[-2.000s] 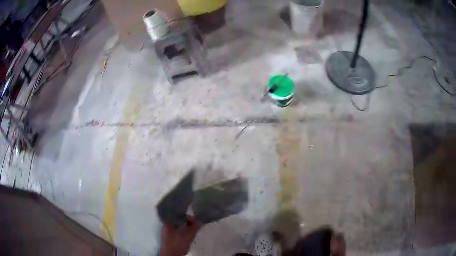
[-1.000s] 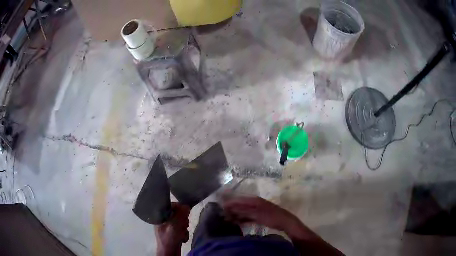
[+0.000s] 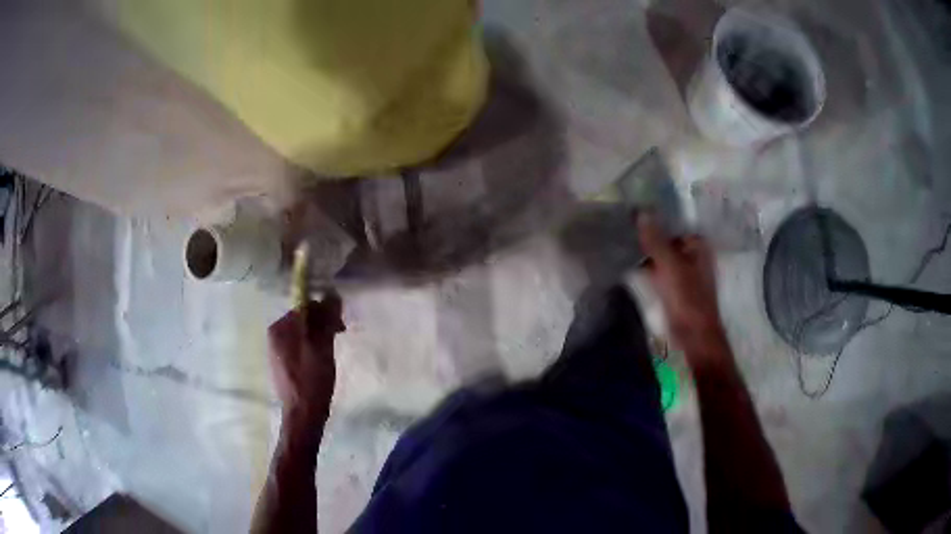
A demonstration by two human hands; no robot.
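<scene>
My left hand [image 3: 306, 355] is closed on a thin tool with a pale-yellow upright streak [image 3: 300, 275]; its shape is blurred. My right hand [image 3: 683, 282] is closed on a grey flat blade [image 3: 652, 186], held out ahead of it. A second dark flat surface [image 3: 603, 242] shows beside that blade, with a yellow smear at their upper edge. Blur hides whether these are one tool or two. The two hands are well apart, both over the floor.
A large yellow curved piece [image 3: 365, 94] stands ahead. A pale roll [image 3: 242, 256] lies left of it, beside my left hand. A white bucket [image 3: 720, 110] and a dark round stand base [image 3: 803, 273] are at right. A green-topped tub [image 3: 667, 385] is partly hidden by my right arm.
The view has moved forward, bringing the yellow piece closer. The blades were together at my left hand, with my right hand empty; now my right hand holds a blade and the hands are apart.
</scene>
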